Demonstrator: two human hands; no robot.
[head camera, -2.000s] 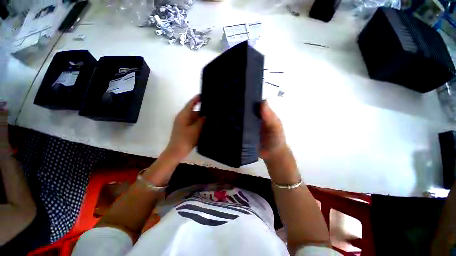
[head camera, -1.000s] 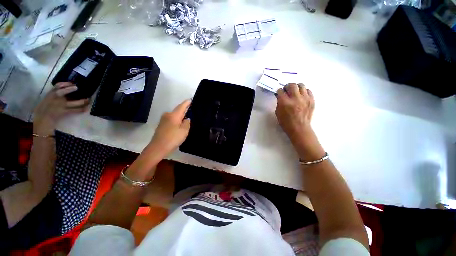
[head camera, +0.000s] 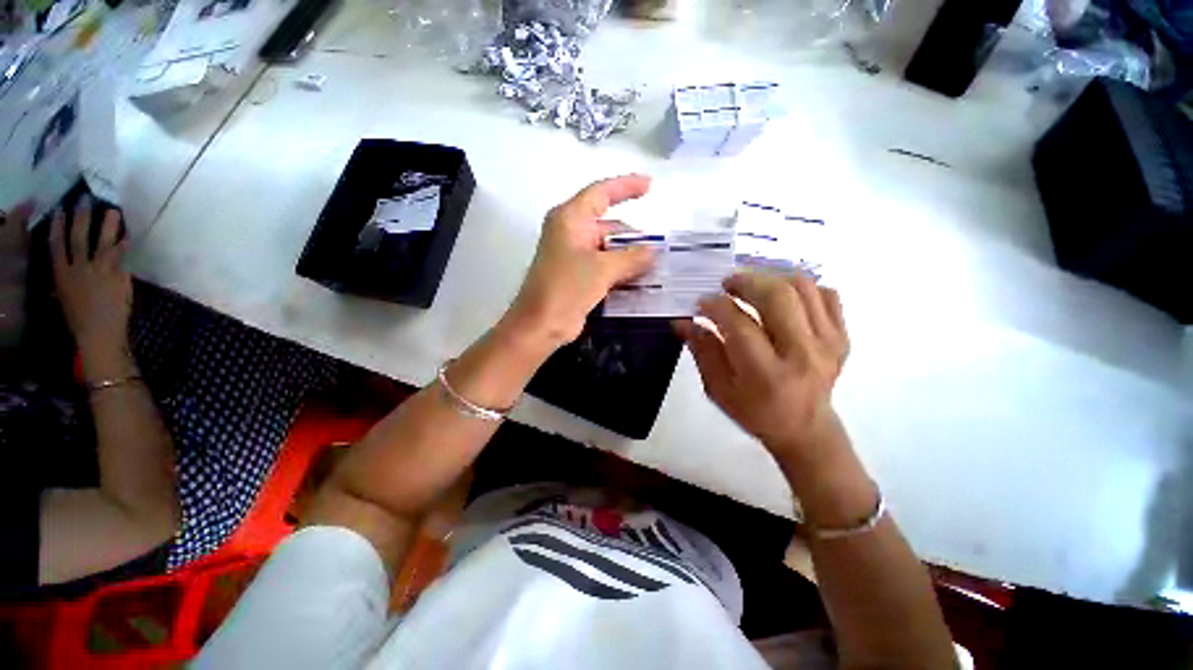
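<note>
A white leaflet (head camera: 670, 272) with dark print lines is held above a black tray (head camera: 608, 373) at the table's front edge. My left hand (head camera: 576, 262) grips its left side between thumb and fingers, with the index finger raised. My right hand (head camera: 775, 343) holds its right side. The leaflet and my hands cover the upper part of the tray. A low leaflet stack (head camera: 780, 236) lies just behind my right hand. A taller leaflet stack (head camera: 722, 118) stands farther back.
A filled black tray (head camera: 393, 223) with leaflet and cable lies left. A cable pile (head camera: 556, 79) is at the back. Stacked black trays (head camera: 1123, 196) and a small black box (head camera: 962, 46) stand right. A neighbour's hand (head camera: 92, 268) holds something dark and white at far left.
My left hand has left the tray and gripped the leaflet. My right hand has brought the leaflet left from the low stack. The neighbour's hand has taken away one of the two filled trays.
</note>
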